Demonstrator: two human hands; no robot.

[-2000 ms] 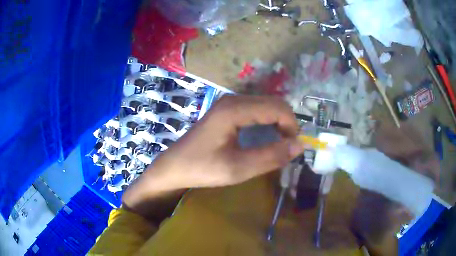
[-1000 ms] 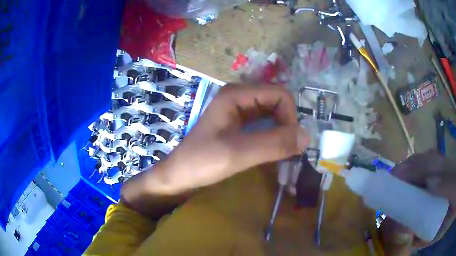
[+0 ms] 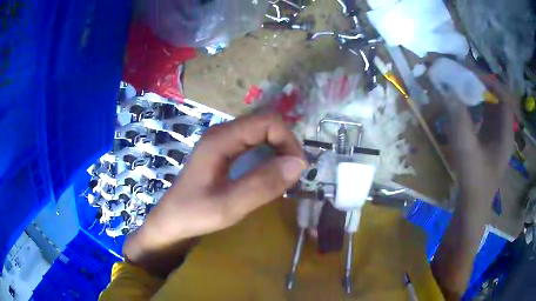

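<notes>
The model motorcycle (image 3: 342, 159) is in front of me above my lap, with a white block (image 3: 355, 185) on it and two silver rods pointing down at my yellow clothing. My left hand (image 3: 223, 176) is closed, thumb and finger pinched at the model's left side; the exact grip point is partly hidden. My right hand (image 3: 479, 129) is blurred at the right, over the bench. The white glue bottle (image 3: 455, 81), orange nozzle pointing right, is at its fingers; whether they still grip it is unclear.
Whitish scraps (image 3: 385, 132) with red bits lie behind the model. Metal parts (image 3: 352, 36), white sheets (image 3: 411, 26) and a long stick (image 3: 429, 132) lie on the bench. White models (image 3: 147, 153) fill a crate at left, beside red plastic (image 3: 156, 67).
My right hand and the glue bottle have moved from the model's right side up and right over the bench. The nozzle has left the white block. The view has shifted; my left hand stays at the model.
</notes>
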